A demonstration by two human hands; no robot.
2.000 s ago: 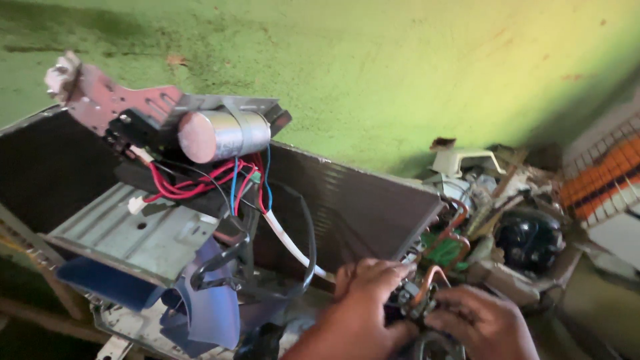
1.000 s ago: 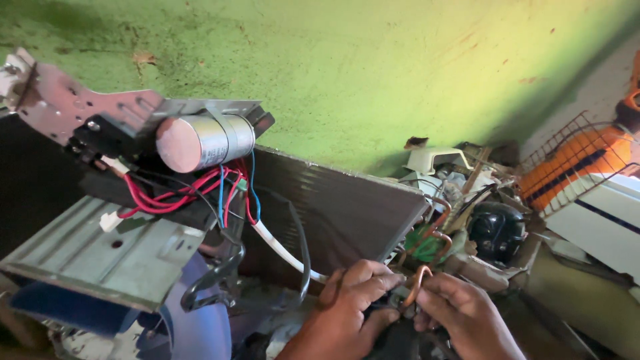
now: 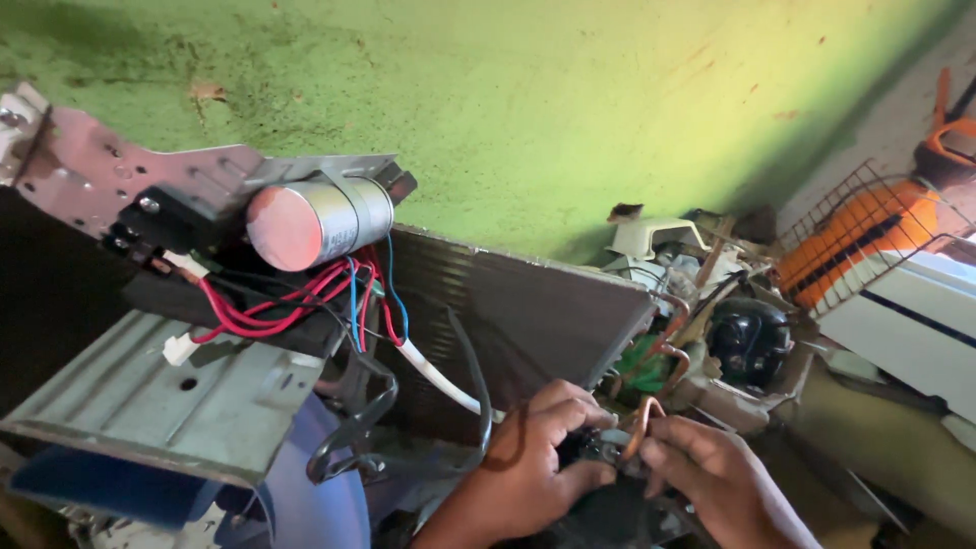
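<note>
At the lower middle, my left hand (image 3: 537, 457) has its fingers and thumb around a small dark fitting (image 3: 602, 446) atop a black compressor-like body (image 3: 610, 511); its exact grip is partly hidden. My right hand (image 3: 705, 473) pinches a bent copper tube (image 3: 643, 427) just right of that fitting. A white sleeved cable (image 3: 442, 377) runs from red and blue wires (image 3: 267, 316) down behind my left hand. Above the wires, a silver cylindrical capacitor (image 3: 320, 223) is strapped to a metal bracket (image 3: 152, 164). A finned condenser coil (image 3: 518, 313) stands behind my hands.
Blue fan blades (image 3: 313, 473) lie beneath a grey metal panel (image 3: 168, 389) at left. Behind my right hand are a black compressor (image 3: 747, 343), copper pipes (image 3: 675, 358) and piled scrap. A wire basket (image 3: 854, 236), an orange object and a white appliance stand at right, by the green wall (image 3: 488, 114).
Both hands stay close together at the fitting. My right hand's fingers have moved onto the copper tube's bend. The view has shifted, showing more of the orange object at right.
</note>
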